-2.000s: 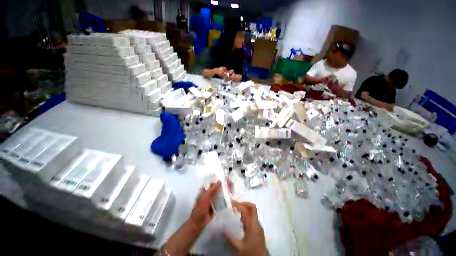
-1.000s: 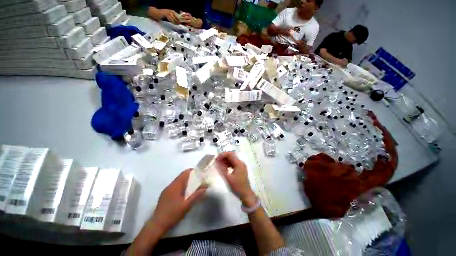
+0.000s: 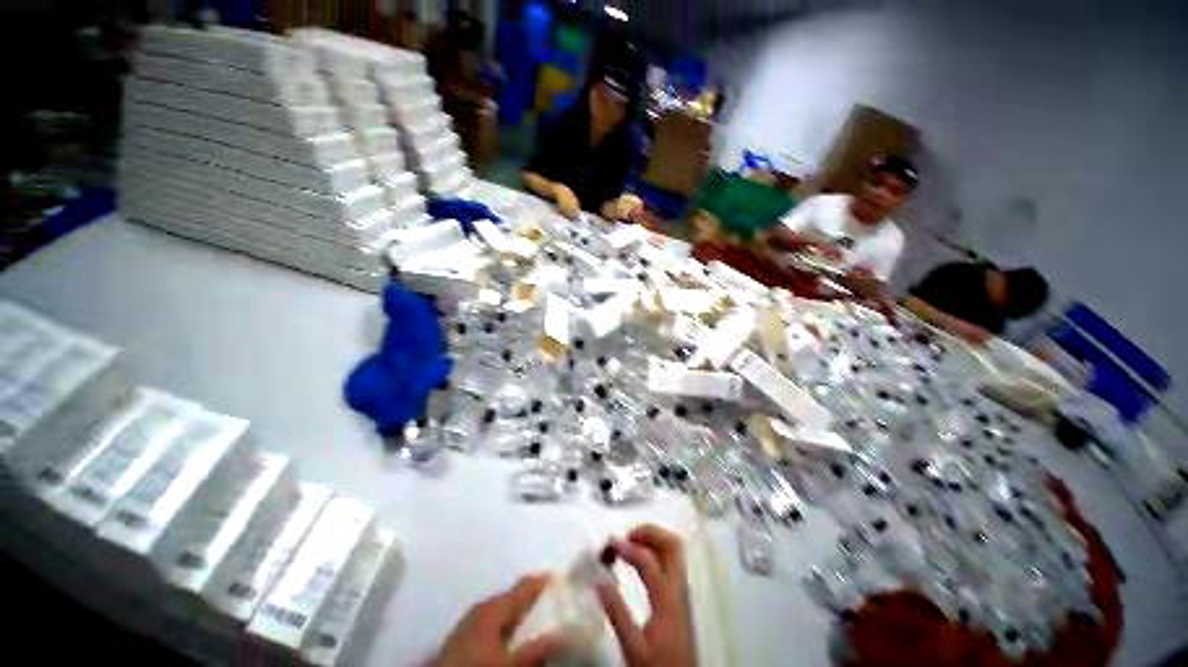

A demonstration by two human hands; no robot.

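My left hand (image 3: 495, 628), low in the view and cut off by the bottom edge, holds a pale, blurred white carton (image 3: 568, 615). My right hand (image 3: 655, 597) is beside it on the right, with fingertips on a small clear bottle (image 3: 589, 569) with a dark cap, over the carton's upper end. Blur hides whether the bottle is partly inside the carton. A heap of clear bottles (image 3: 625, 482) with dark caps lies beyond my hands, with loose white cartons (image 3: 693, 379) on it.
Closed cartons (image 3: 313, 554) stand in a stepped row at the left table edge. A tall carton stack (image 3: 235, 143) is at the far left. Blue cloth (image 3: 401, 358) and red-brown cloth (image 3: 905, 635) border the heap. Several people (image 3: 853, 241) sit across the table.
The view has tilted up and shifted since one second ago, so my hands sit lower. The right hand now has a dark-capped bottle at the carton's end.
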